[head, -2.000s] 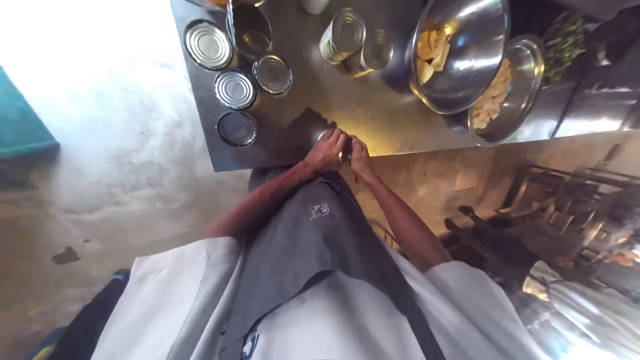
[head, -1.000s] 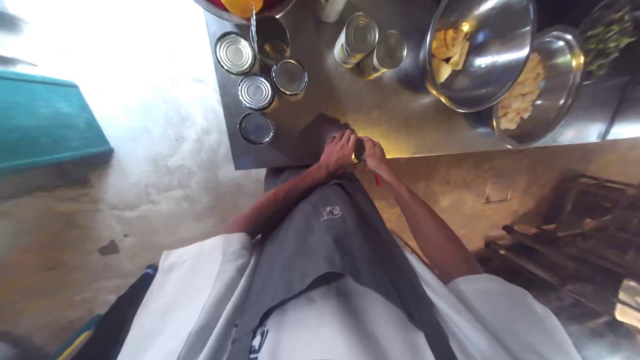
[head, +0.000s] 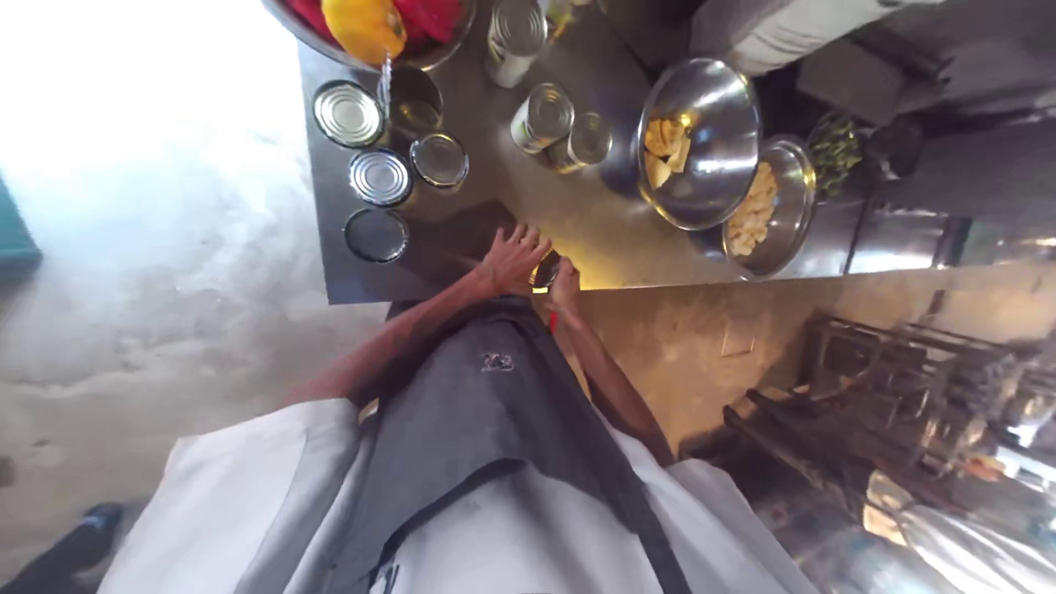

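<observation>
At the front edge of the metal table, my left hand (head: 513, 262) and my right hand (head: 566, 285) lie on either side of a small round metal can (head: 544, 270). My left fingers reach around its left and far side, partly extended, and my right fingers close on its right side; the grip is partly hidden. Left of my hands are several cut metal lids or can tops (head: 380, 177) and an open can (head: 415, 101). Beyond my hands stand a tall can (head: 516, 41) and two shorter cans (head: 548, 115) (head: 591, 139).
A large bowl (head: 450, 48) with red and yellow pieces stands at the far left. Two steel bowls (head: 711, 177) (head: 790, 239) hold pale cut food at the right, with green leaves (head: 835, 153) beyond. A person's white sleeve (head: 808, 33) is at the upper right.
The view has shifted, showing more of the far side of the table. A person's white sleeve now shows at the upper right. Both my hands remain around the can at the table edge.
</observation>
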